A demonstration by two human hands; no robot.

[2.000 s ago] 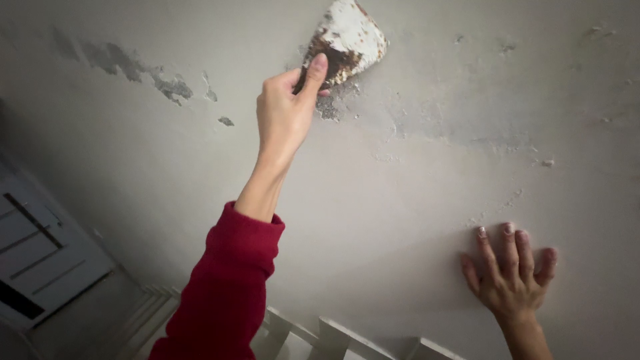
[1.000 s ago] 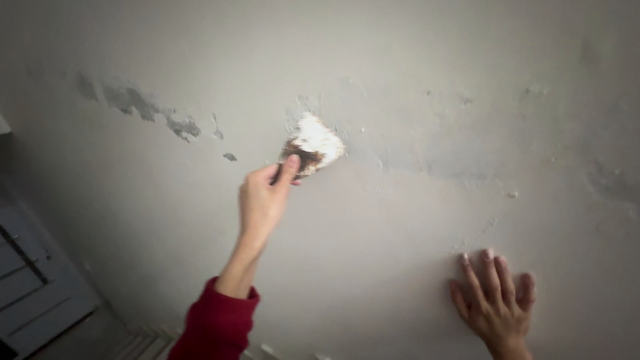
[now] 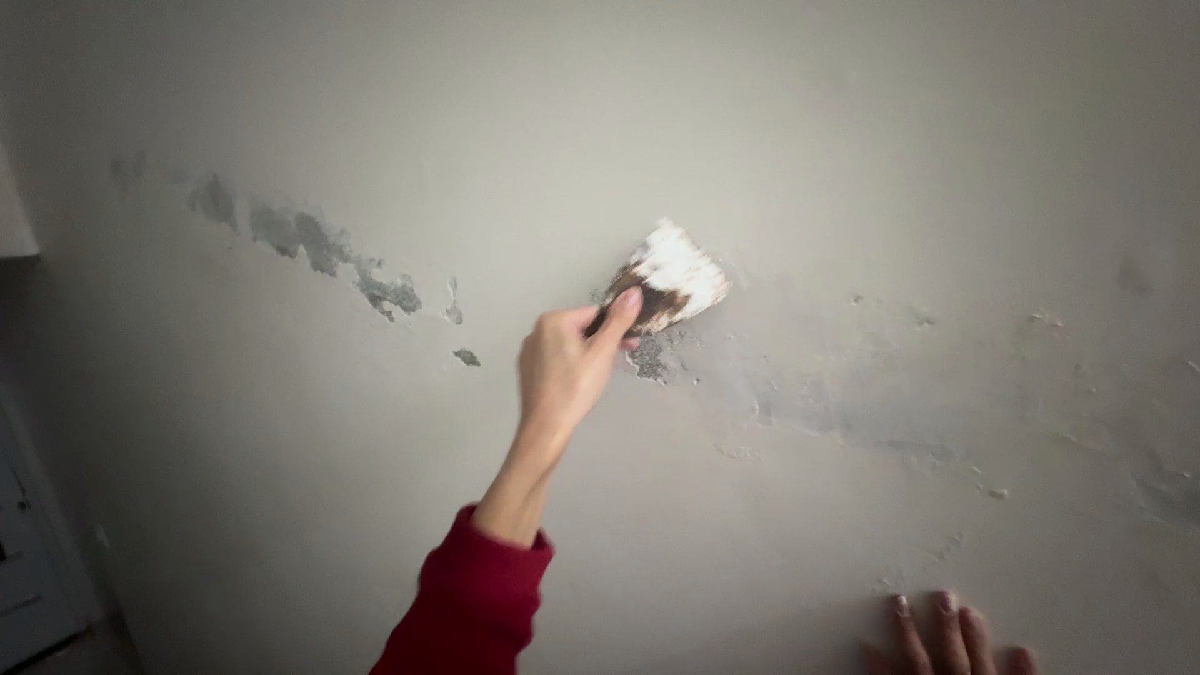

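My left hand (image 3: 567, 366), coming out of a red sleeve, grips a putty knife (image 3: 689, 272) between thumb and fingers. Its wide blade is coated white over brown and points up and right across the pale wall (image 3: 525, 141). Just below the blade, beside my fingertips, is a rough grey patch (image 3: 650, 360) of bare wall. Whether the blade edge touches the wall cannot be told. At the bottom right, the fingers of my right hand (image 3: 952, 637) are spread on the wall, holding nothing; the rest of that hand is cut off by the frame.
Grey peeled patches (image 3: 319, 244) run along the wall at left, with a small dark chip mark (image 3: 467, 357) nearby. Raised flakes and bumps (image 3: 994, 492) mark the wall at right. Part of a door (image 3: 33, 562) shows at the lower left edge.
The putty knife has moved down and left across the wall, then back up and right, still in my left hand. The view has shifted, and the stair parts at the bottom have left it.
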